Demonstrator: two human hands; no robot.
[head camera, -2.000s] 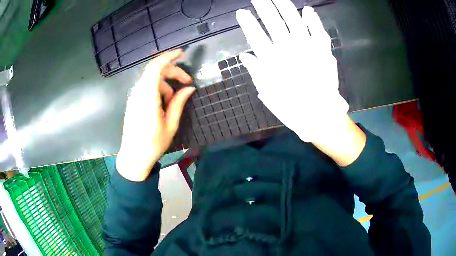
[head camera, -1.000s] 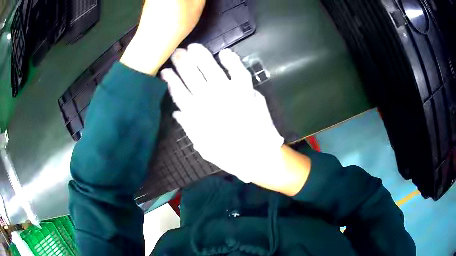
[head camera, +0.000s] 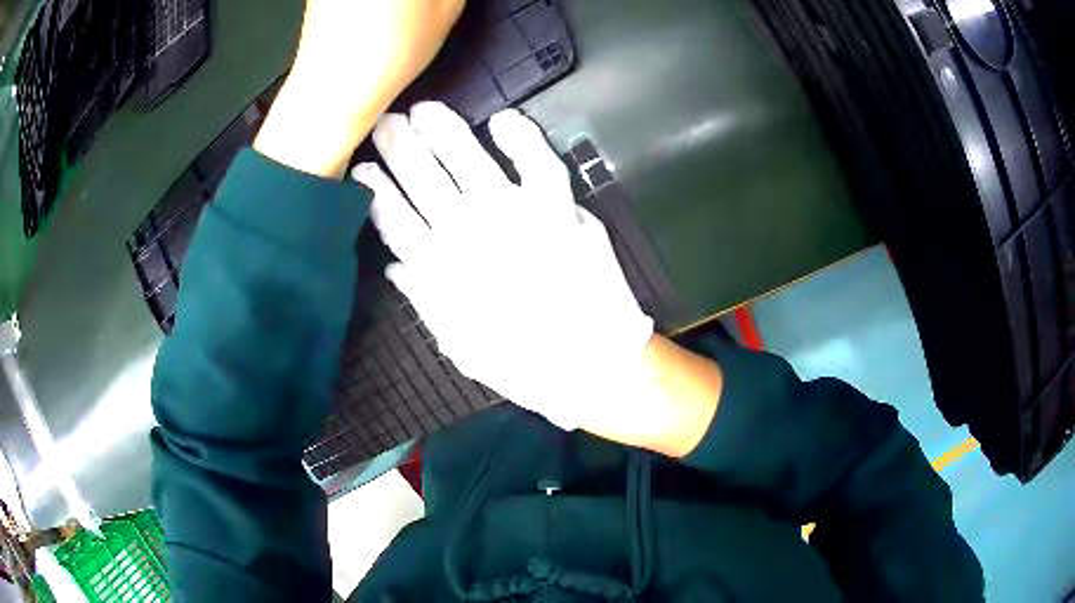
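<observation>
A long black plastic panel (head camera: 501, 73) lies across the bench, partly hidden by my hands and left sleeve. The black pad sheet (head camera: 395, 365) lies nearer my body at the bench edge, with a few separate pads at its right end. My bare left hand (head camera: 383, 59) is over the panel and cut off by the top edge. Its fingertips are out of view, so its grip is hidden. My right hand (head camera: 507, 259), in a white glove, lies palm down over the pad sheet with its fingers apart, reaching towards the panel.
A thick curved stack of black panels (head camera: 943, 212) stands at the right. Loose black panels (head camera: 118, 71) lie at the far left. A clear tape strip (head camera: 45, 430) crosses the bench at left. Below the bench are a green crate (head camera: 118, 563) and something red (head camera: 749, 327).
From two seconds ago, my left hand has moved up over the panel, and my gloved hand has come left and down over the sheet. The view has shifted right. Little differs since one second ago.
</observation>
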